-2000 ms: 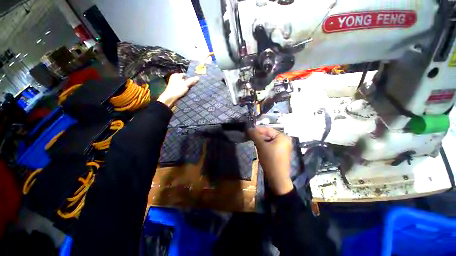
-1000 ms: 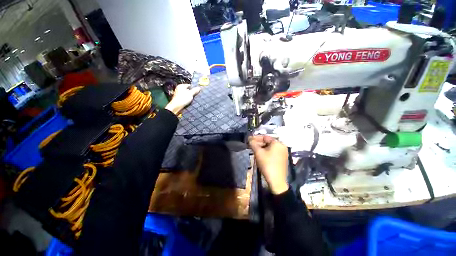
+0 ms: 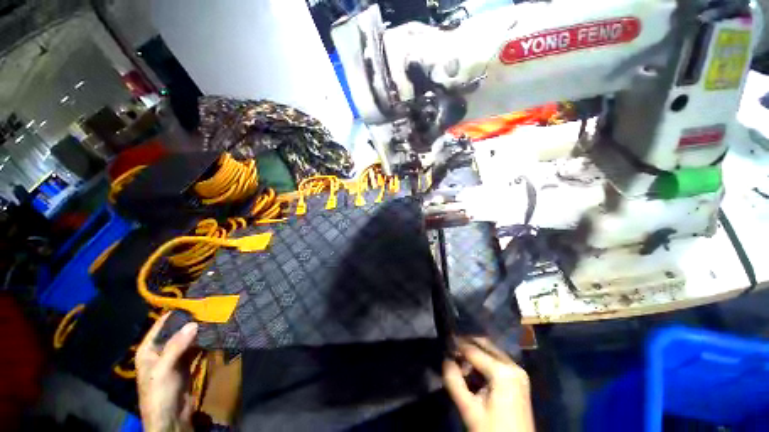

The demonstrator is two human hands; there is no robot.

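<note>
A dark patterned bag panel point(image 3: 295, 278) lies left of the needle area, with a yellow handle point(image 3: 156, 261) on two pointed tabs at its left end. More yellow tabs line its far edge. My left hand point(image 3: 169, 371) grips the panel's near left corner below the handle. My right hand point(image 3: 489, 384) pinches the dark edge at the panel's near right corner. The edge runs up to the presser foot point(image 3: 413, 160) of the white sewing machine point(image 3: 548, 67). Plain black material point(image 3: 337, 380) hangs below the panel.
Stacked black panels point(image 3: 156, 190) with yellow handle bundles point(image 3: 228, 179) stand at left. A camouflage-like cloth heap point(image 3: 270, 126) lies behind. Blue crates are at left point(image 3: 76, 270) and lower right point(image 3: 700, 363). Brown cardboard point(image 3: 221, 384) shows near my left hand.
My left hand has moved from the panel's far side down to the near left. The panel now shows its yellow handle and tabs. My right hand has moved lower, toward me.
</note>
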